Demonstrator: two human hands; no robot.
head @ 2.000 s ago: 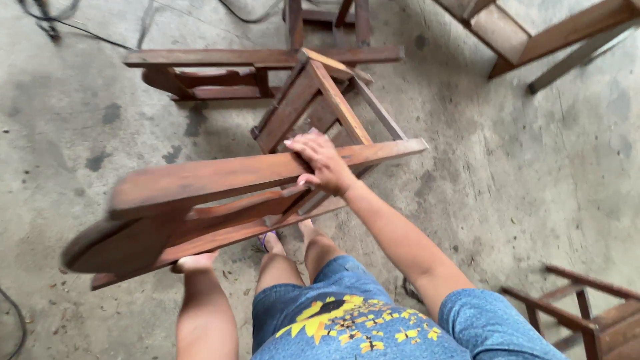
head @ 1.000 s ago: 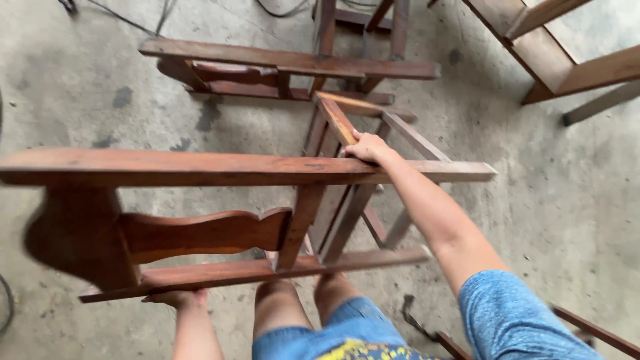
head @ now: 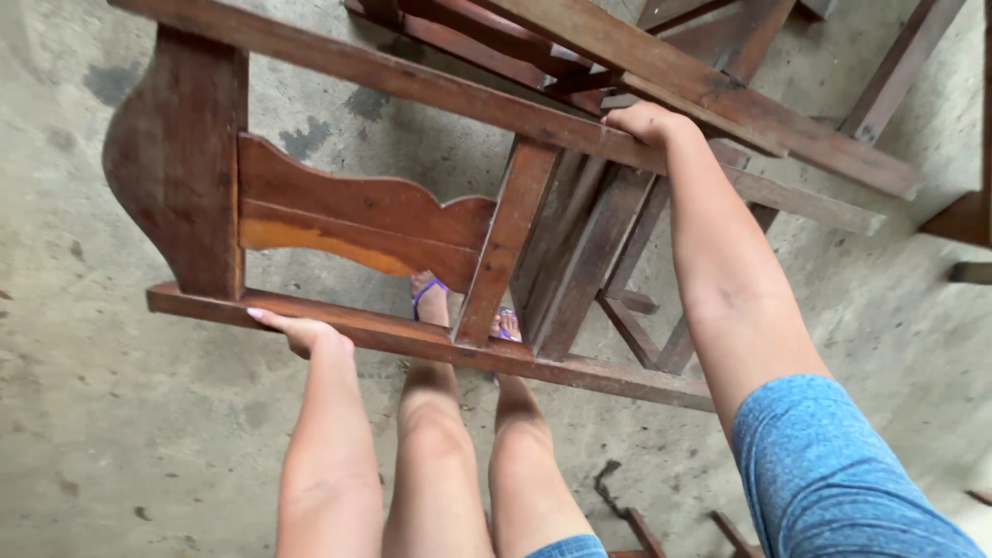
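A dark brown wooden chair (head: 508,256) lies sideways across my view, its curved top rail at the left and its seat frame and legs at the right. My left hand (head: 314,335) grips the near back post close to the top rail, with the thumb along the wood and the other fingers hidden beneath. On the far post, beside the seat, my right hand (head: 647,124) is closed, its fingertips partly hidden behind the wood. Between the posts runs a scalloped back splat (head: 349,201) with a lighter orange patch along one edge.
A second wooden chair (head: 697,85) lies just beyond the held one, close to my right hand. More wooden furniture parts (head: 961,217) stand at the right edge, and others (head: 643,535) at the bottom. My sandalled feet (head: 430,298) are on the stained concrete floor under the chair.
The held chair has turned, so its back now slants down to the right and faces me more openly. Both hands remain on its posts. The second chair now appears nearer to it.
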